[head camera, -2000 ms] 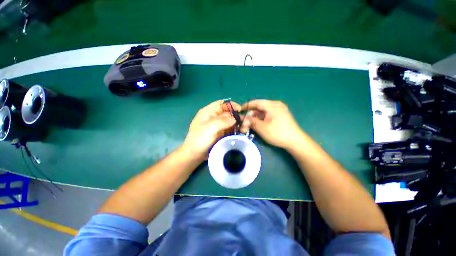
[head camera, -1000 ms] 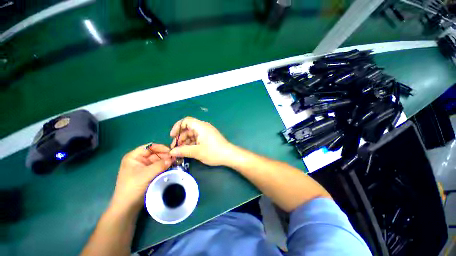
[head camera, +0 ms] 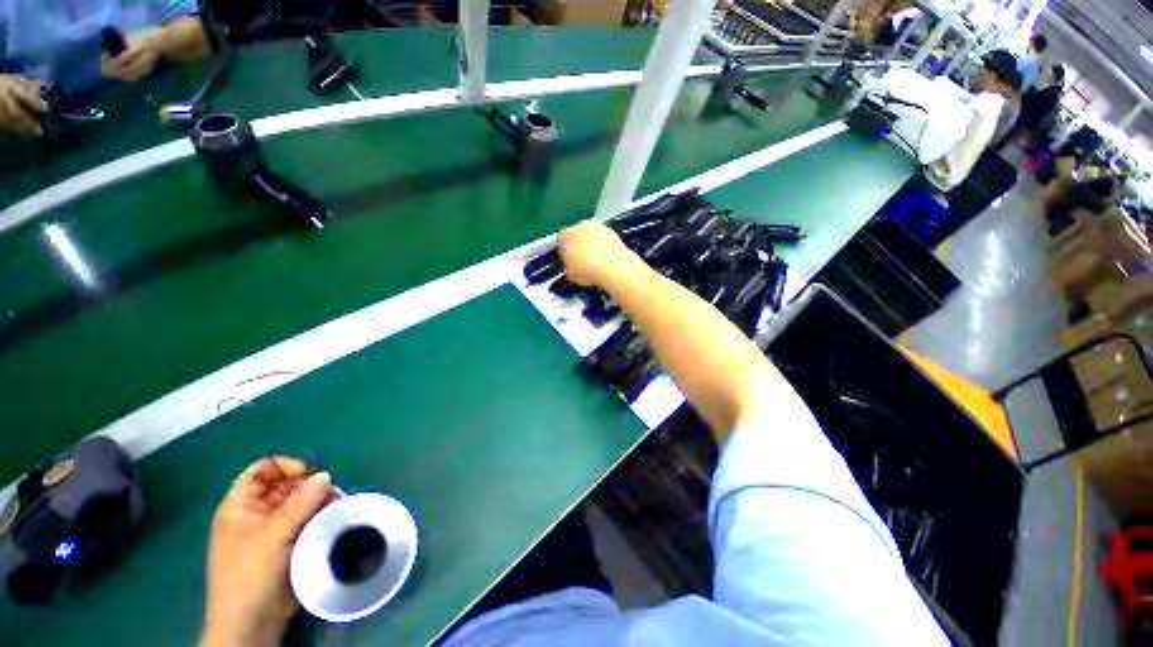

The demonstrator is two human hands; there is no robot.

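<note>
My left hand (head camera: 256, 531) is at the lower left, its fingers closed at the top side of the dryer head (head camera: 316, 584), by its dark lead wires. The silver-white ring with its dark centre hole faces up. My right hand (head camera: 589, 255) reaches far forward to the near-left end of the pile of black handles (head camera: 721, 259). Its fingertips touch the pile, and whether they grip a handle is hidden. The pile lies on a white sheet (head camera: 584, 331).
The grey-black display unit (head camera: 73, 518) is at the lower left. Joined heads and handles (head camera: 228, 145) lie on the green conveyor (head camera: 392, 209) beyond the white edging. A metal post (head camera: 651, 114) stands behind the pile. A black bin (head camera: 910, 442) is at right. Another person's hands (head camera: 146, 51) are at upper left.
The view has turned right and upward. My right hand has left the wires and moved out to the handle pile. My left hand has stayed with the head.
</note>
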